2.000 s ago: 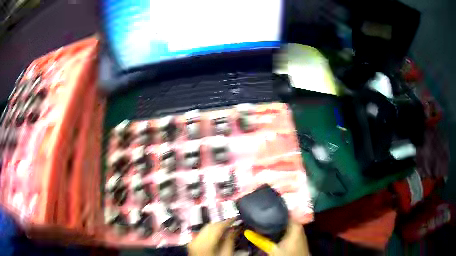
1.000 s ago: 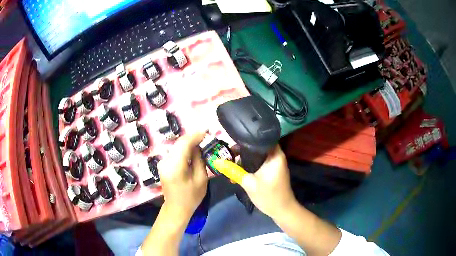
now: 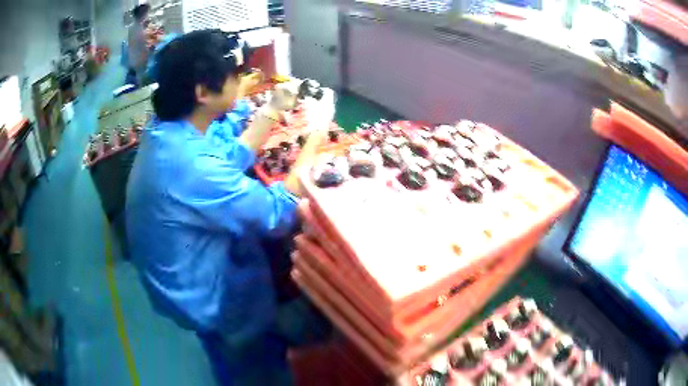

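Neither of my hands is in the picture. Nearest in front of me are stacked red-orange trays [image 3: 445,283], with smartwatches [image 3: 411,178] standing in rows on the rear part of the top one. Its front pockets show no watches. At the bottom edge, partly cut off, the blister tray [image 3: 554,337] holds more smartwatches in rows. The barcode scanner is not in view.
A person in a blue smock [image 3: 200,181] sits left of the stack, hands over another tray of watches. The monitor [image 3: 641,234] stands at the right, with a red tray [image 3: 641,143] at its top. Another person [image 3: 137,45] is far back.
The view has swung left and up, away from the keyboard and the black boxy machine. My hands, the scanner and the watch I held have left the picture.
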